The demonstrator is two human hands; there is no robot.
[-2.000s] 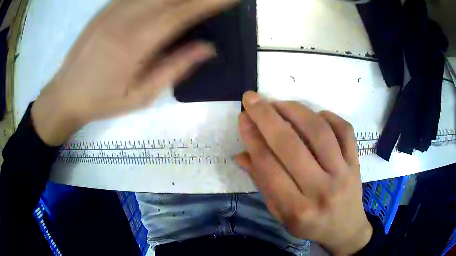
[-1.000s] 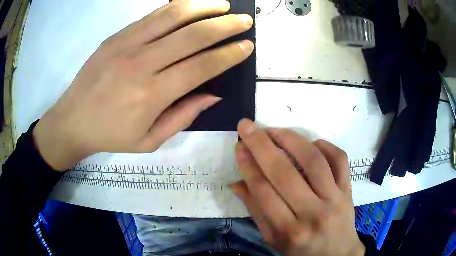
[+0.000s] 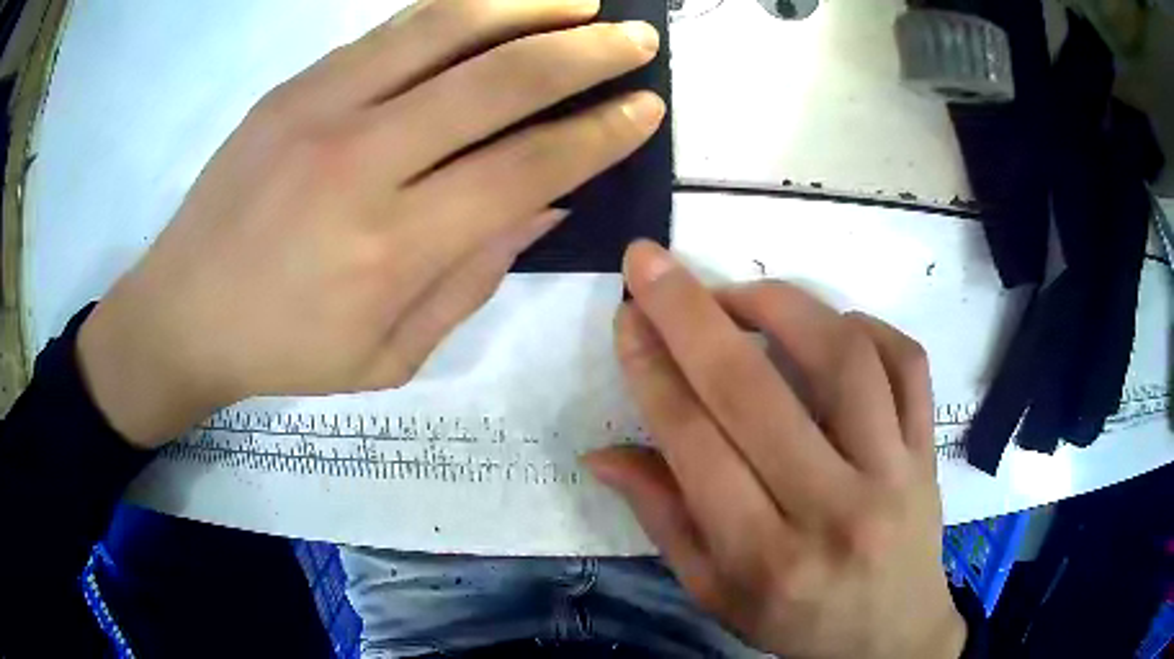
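A black fabric panel [image 3: 605, 219] lies flat at top centre, its upper part cut off by the frame edge. My left hand [image 3: 348, 193] lies flat across the panel with its fingers spread, covering most of it. A black fabric strip [image 3: 626, 294] shows as a small end below the panel's lower right corner. My right hand [image 3: 773, 451] has its index fingertip at that corner and its other fingers curled below, pinching the strip end. How far the strip runs along the panel cannot be told. The presser foot and needle are not in view.
A ridged silver knob [image 3: 954, 55] stands at the upper right on the cream machine bed [image 3: 798, 129]. A pile of black strips [image 3: 1081, 258] hangs down the right side. Printed ruler marks [image 3: 373, 451] run along the near table edge. Blue baskets and jeans show below.
Over the last second the panel's lower edge and my right hand have shifted up in the view. My left hand stays flat on the panel; two seconds ago it was blurred and raised higher.
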